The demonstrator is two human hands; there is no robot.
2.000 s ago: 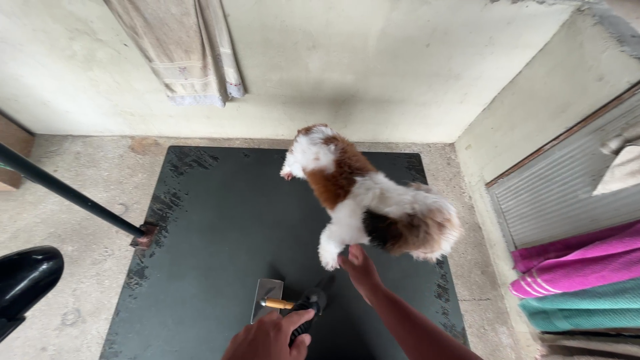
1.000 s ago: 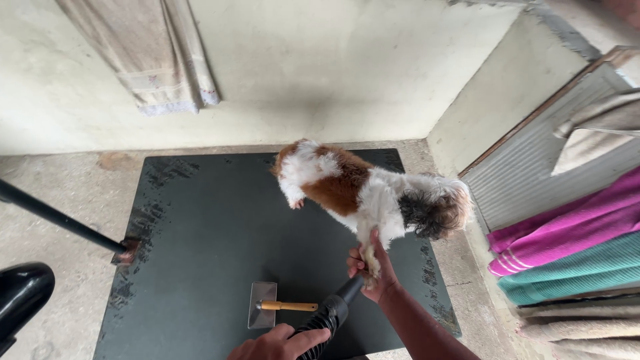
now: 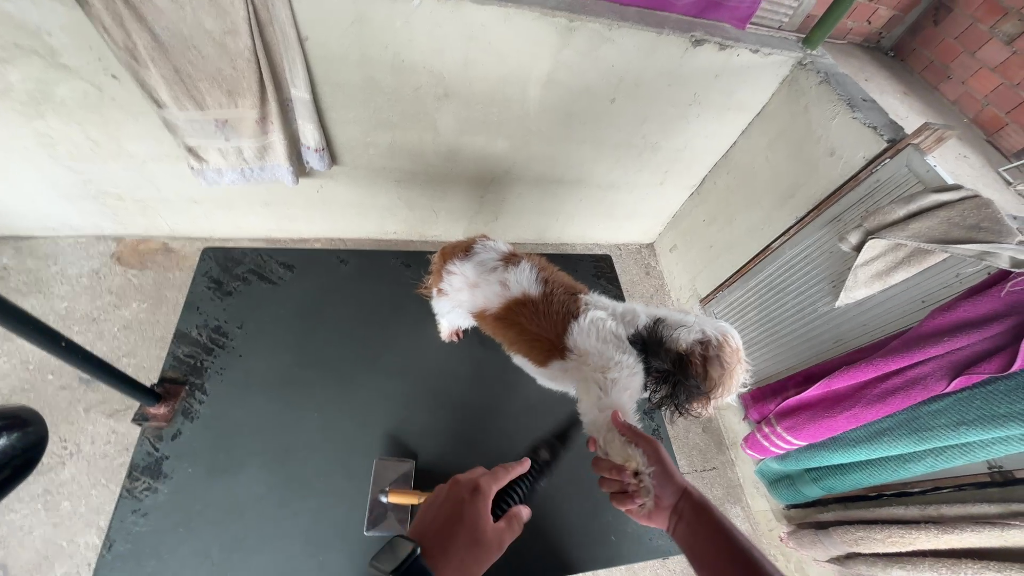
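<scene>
A small dog (image 3: 536, 320) with white, brown and dark fur stands on a black grooming table (image 3: 320, 352), its head toward the right. My right hand (image 3: 640, 480) is closed around one of its front legs, near the paw. My left hand (image 3: 472, 512), with a watch on its wrist, grips a ribbed black hose (image 3: 520, 488) whose nozzle points up toward the dog's chest. Beside and partly behind that hand lies a slicker brush (image 3: 390, 512) with a wooden handle.
A black post (image 3: 72, 352) is clamped at the table's left edge. A glossy black object (image 3: 20, 448) shows at far left. A beige towel (image 3: 216, 96) hangs on the back wall; magenta (image 3: 888, 384) and teal (image 3: 896, 432) towels hang at the right.
The dog's front leg was down with my right hand beside it; my right hand now holds it. The nozzle has come nearer the dog's chest. My left hand now covers part of the brush handle.
</scene>
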